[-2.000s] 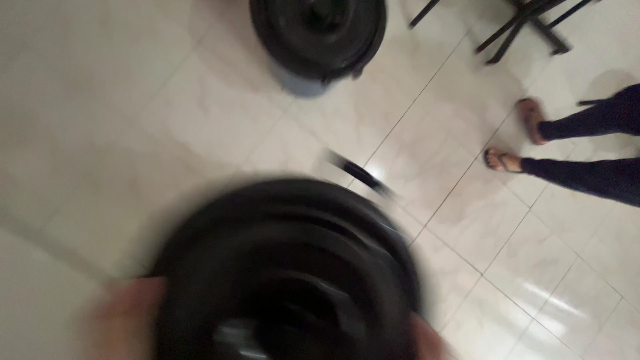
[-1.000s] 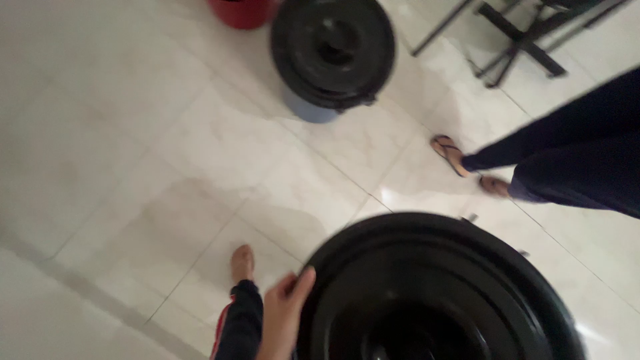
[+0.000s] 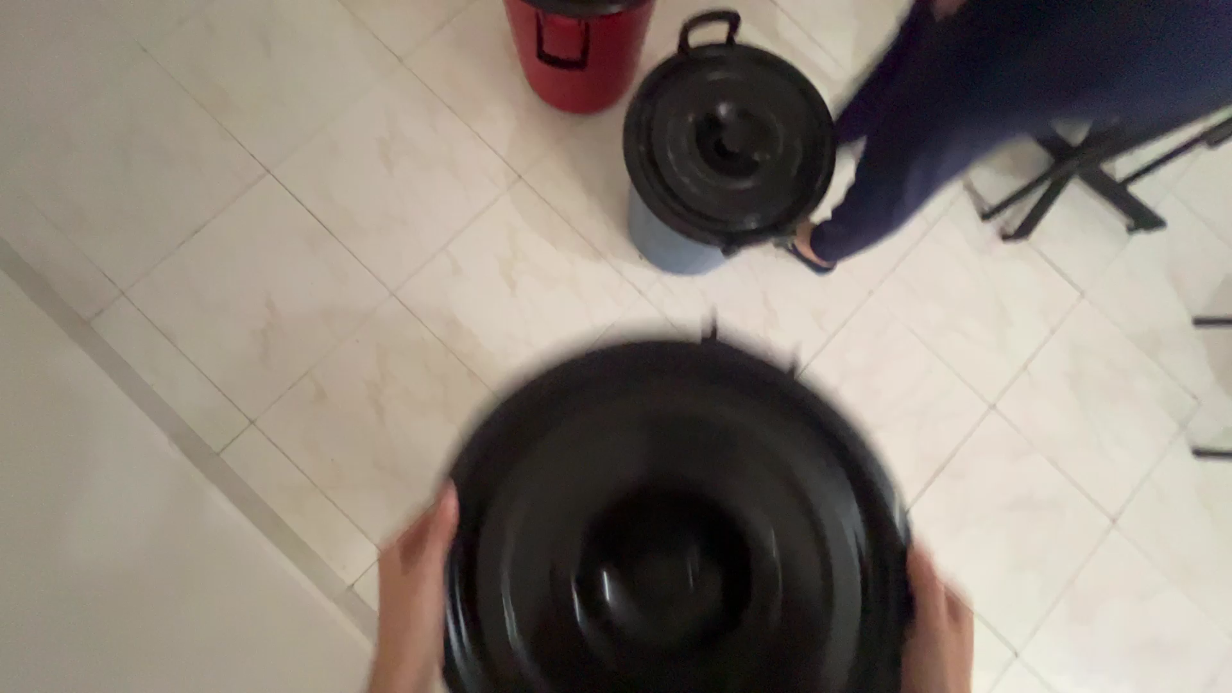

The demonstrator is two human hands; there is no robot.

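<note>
A large round black lid (image 3: 674, 423), shiny and slightly blurred, fills the lower middle of the head view, and whatever lies under it is hidden. My left hand (image 3: 419, 587) grips its left edge, fingers along the side. On the opposite edge, my right hand (image 3: 938, 616) holds it too. Small dark projections stick out past the far rim. Beyond it stands a grey-blue bucket (image 3: 674, 236) with a black lid (image 3: 731, 144) and a raised black handle. A red bucket (image 3: 582, 58) with a black handle is to its left, cut off by the top edge.
Another person (image 3: 924, 125) in dark trousers and sandals stands beside the grey-blue bucket, at the upper right. Black metal furniture legs (image 3: 1088, 178) rest on the tiled floor (image 3: 327, 241) behind. A grey strip (image 3: 192, 443) runs diagonally along the floor's left side.
Both my hands now show on the large lid's sides; one second ago only one was visible. The other person has moved close beside the grey-blue bucket. The view has shifted.
</note>
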